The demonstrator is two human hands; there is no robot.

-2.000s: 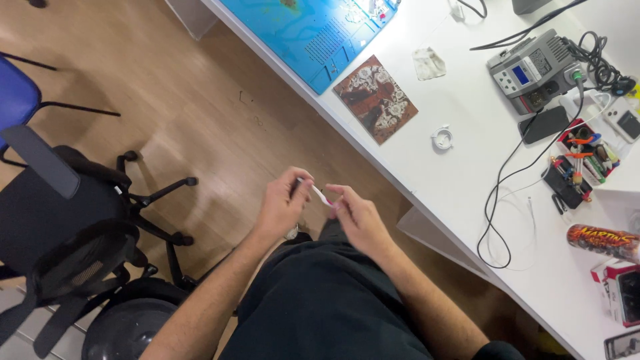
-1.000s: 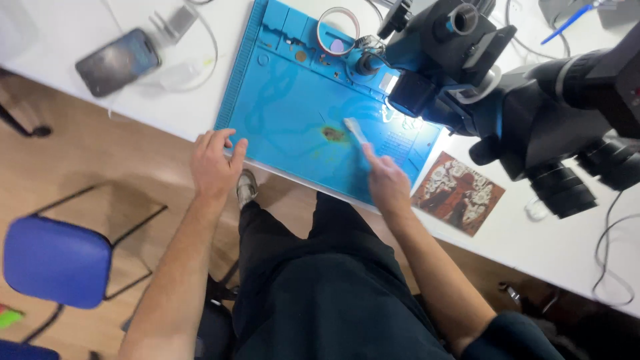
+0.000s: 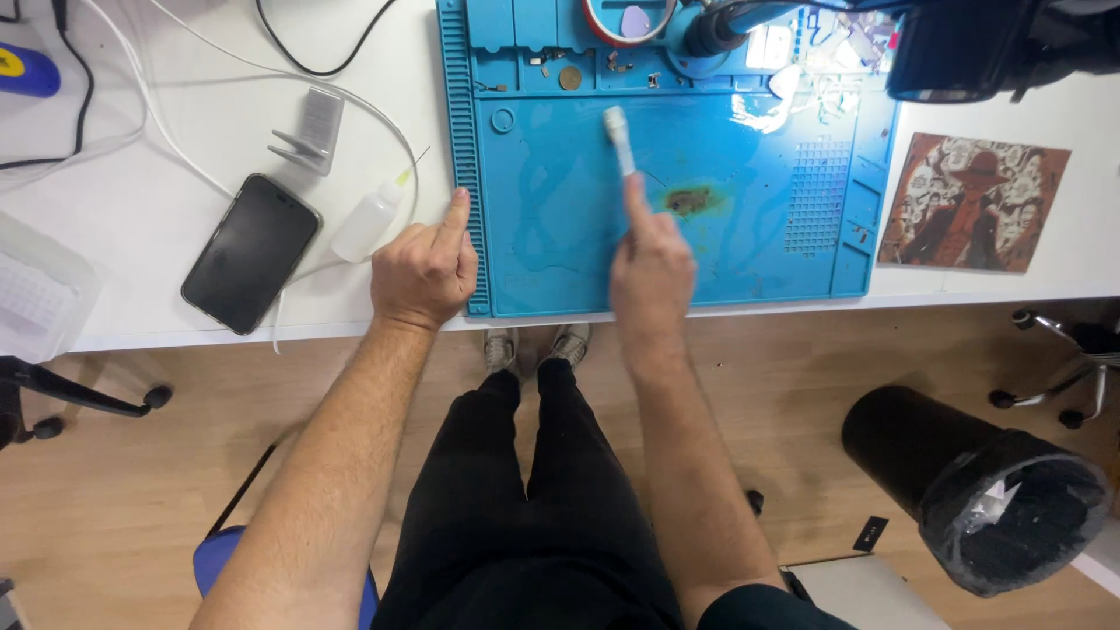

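Observation:
In my right hand (image 3: 652,271) is a slim white brush (image 3: 618,140), its head over the upper middle of a blue silicone repair mat (image 3: 560,219). The hand is a little blurred and its index finger lies along the handle. My left hand (image 3: 426,262) rests at the mat's ridged left edge, index finger extended onto the ridges and the other fingers curled, holding nothing that shows. A brown, scorched-looking stain (image 3: 689,200) marks the mat right of the brush. Small metal parts and a round coin-like disc (image 3: 570,78) lie in the mat's upper compartments.
Left of the mat are a plastic dropper bottle (image 3: 366,224) with a needle tip, a smartphone (image 3: 251,254), a charger (image 3: 313,129) and cables. A tape roll (image 3: 630,39) and a dark microscope part (image 3: 945,52) stand above. An illustrated square (image 3: 974,203) lies right; a black bin (image 3: 971,490) is below.
The view has shifted strongly. Two seconds ago both hands held a slim white item off the table; a second ago the brush was near the stain. Now its head is left of and above the stain.

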